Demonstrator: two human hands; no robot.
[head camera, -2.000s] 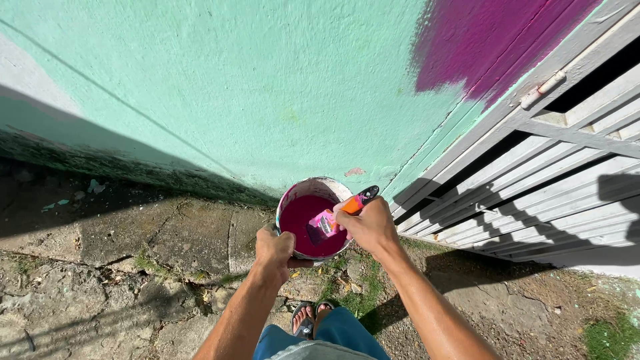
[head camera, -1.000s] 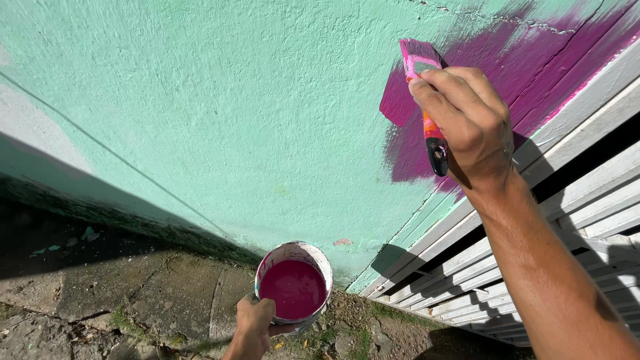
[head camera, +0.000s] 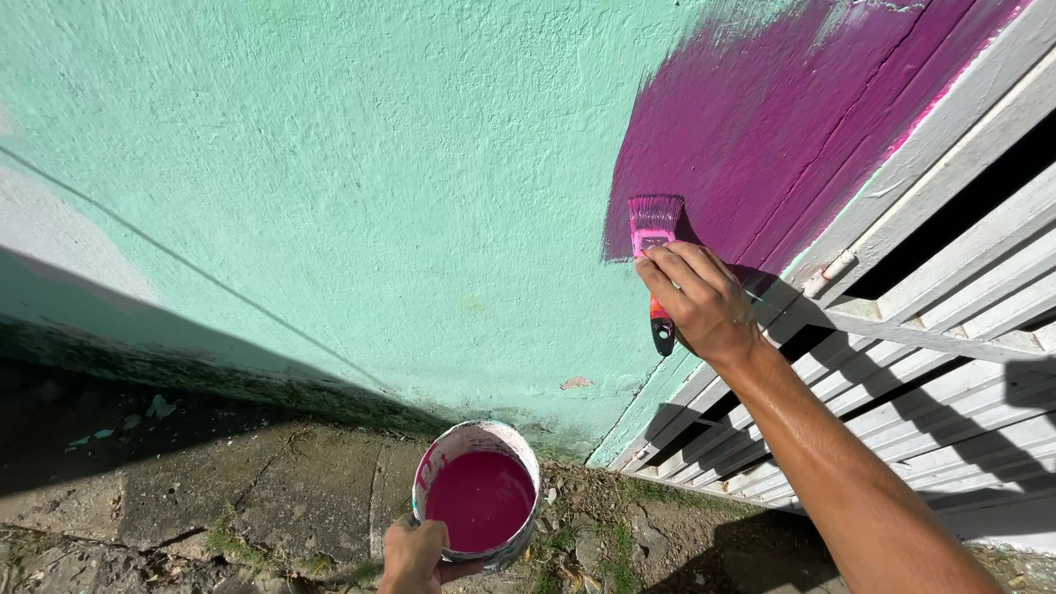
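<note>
My right hand (head camera: 701, 301) grips a paintbrush (head camera: 657, 239) by its ferrule and handle, its paint-loaded bristles against the lower left part of a purple painted patch (head camera: 726, 140). That patch lies on a mint-green textured wall (head camera: 371, 181). Low in the view, my left hand (head camera: 417, 554) holds a white bucket (head camera: 530, 462) by its rim, the thumb over the edge. Magenta paint (head camera: 480, 501) lies inside the bucket, with smears on its inner wall.
A white metal gate (head camera: 940, 330) with slats and a hinge (head camera: 829, 275) borders the wall on the right. Cracked concrete paving (head camera: 322, 478) with grass tufts (head camera: 619, 553) runs below. Shadow covers the wall's lower left and part of the gate.
The right hand has gone from the bucket up to the wall with the brush, then lower along it. The purple patch reaches further left and down than before. The left hand still holds the bucket.
</note>
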